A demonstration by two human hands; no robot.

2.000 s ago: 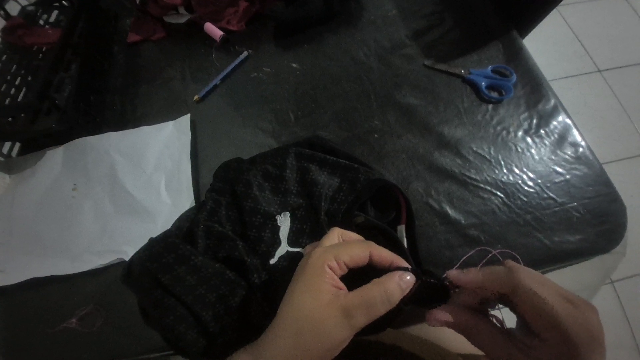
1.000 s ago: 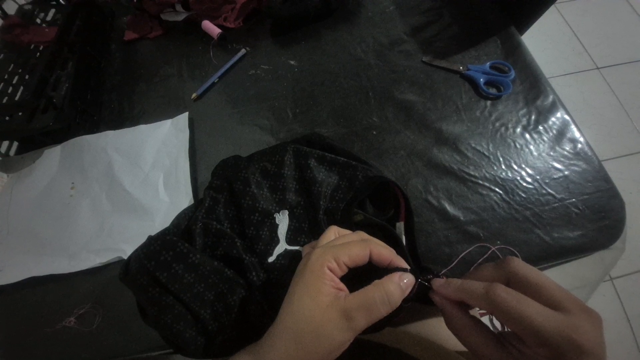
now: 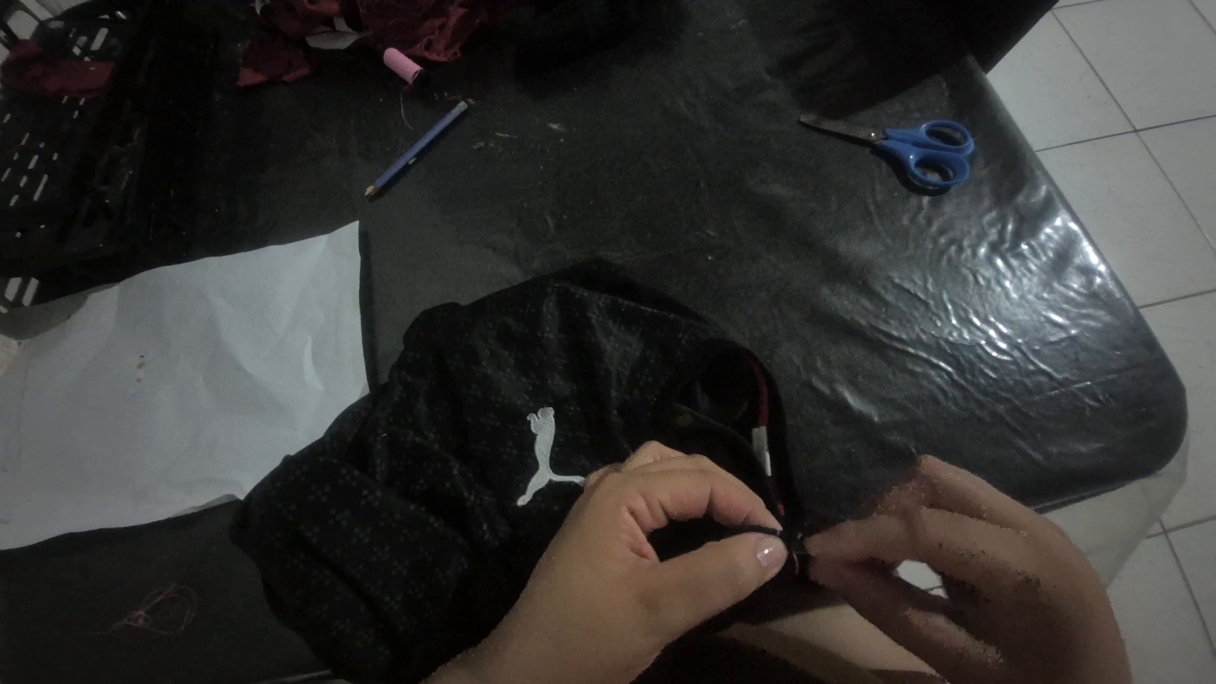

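A black speckled garment (image 3: 494,380) with a white puma emblem (image 3: 544,458) lies bunched at the table's near edge, its collar opening turned to the right. My left hand (image 3: 665,551) pinches the dark fabric beside that opening between thumb and forefinger. Right against those fingertips, my right hand (image 3: 959,560) has its thumb and forefinger together at the same bit of cloth. A short piece of pale thread shows between the two hands. Whether the right fingers hold a needle, the thread or the cloth cannot be made out.
Blue-handled scissors (image 3: 923,152) lie at the back right of the black-covered table (image 3: 608,218). A blue pencil (image 3: 418,149) and a pink thread spool (image 3: 403,66) are at the back, near dark red cloth (image 3: 418,24). White paper (image 3: 218,380) lies left, a thread tangle (image 3: 157,610) below it, a black crate (image 3: 76,142) behind.
My right hand's fingertips have come in against the left ones, from slightly apart two seconds ago. The pink thread loop above the right hand no longer shows. The left hand keeps its pinch.
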